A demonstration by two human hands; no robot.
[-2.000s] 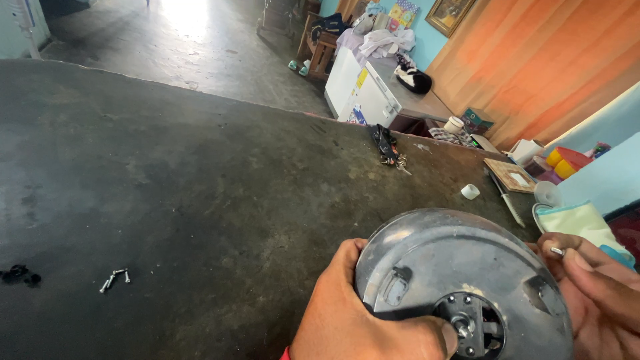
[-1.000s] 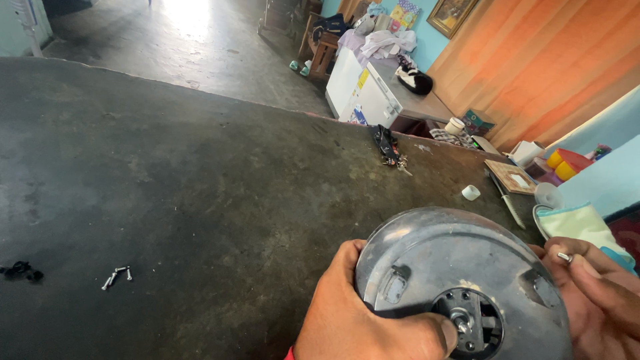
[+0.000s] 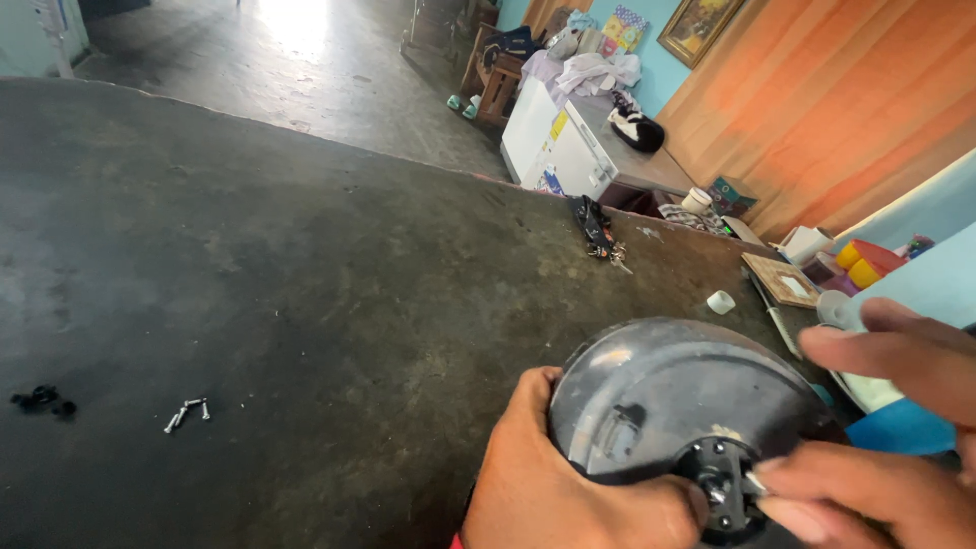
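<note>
My left hand (image 3: 579, 480) grips a round, dark grey plastic housing (image 3: 686, 381) at the lower right, its thumb resting on the black hub (image 3: 724, 488) in the middle. Screws or screw holes show around that hub. My right hand (image 3: 854, 480) pinches a small metal screw (image 3: 755, 482) between finger and thumb at the hub's right side; its fingers are partly blurred. Several loose silver screws (image 3: 183, 414) lie on the dark tabletop at the left. Farther left is a little heap of small black parts (image 3: 44, 400).
Keys on a black strap (image 3: 598, 229) lie near the table's far edge. A white roll (image 3: 720, 302), a knife (image 3: 781, 324) and a wooden board (image 3: 781, 278) are beyond the housing at the right. Past the table stands a white chest freezer (image 3: 568, 145).
My right hand has moved left with the screw, from beside the housing to its central hub. My left hand keeps its hold on the housing.
</note>
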